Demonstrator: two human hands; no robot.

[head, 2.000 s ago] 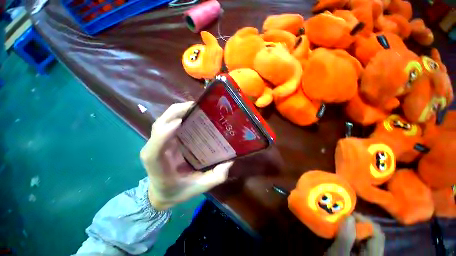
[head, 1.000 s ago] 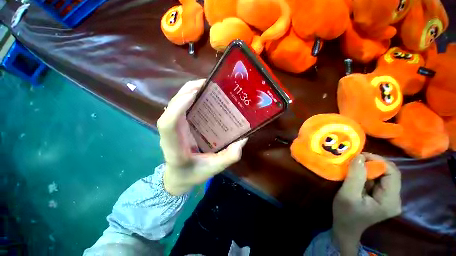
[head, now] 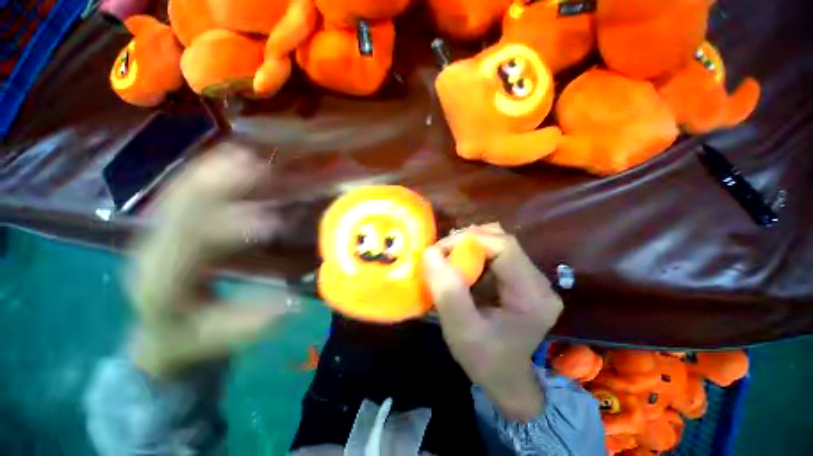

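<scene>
My right hand (head: 495,307) grips an orange plush toy (head: 374,289) by its curved stub, above the table's front edge. The toy's yellow ring patch with white-black eyes and a dark moustache faces up. My left hand (head: 192,267) is blurred, to the left of the toy and not touching it; its fingers are apart and it holds nothing. The smartphone (head: 156,156) lies on the table beyond my left hand, its screen dark. No needle or thread can be made out.
Several orange plush toys (head: 615,120) with black tabs lie along the back. A black tool (head: 738,185) lies at the right. A blue crate (head: 738,414) of small orange pieces stands below the table's edge at the lower right. Another blue crate (head: 36,67) shows at the upper left.
My left hand has let go of the phone, which now lies on the table with its screen dark. My right hand has brought the toy left, in front of me. The view has shifted right.
</scene>
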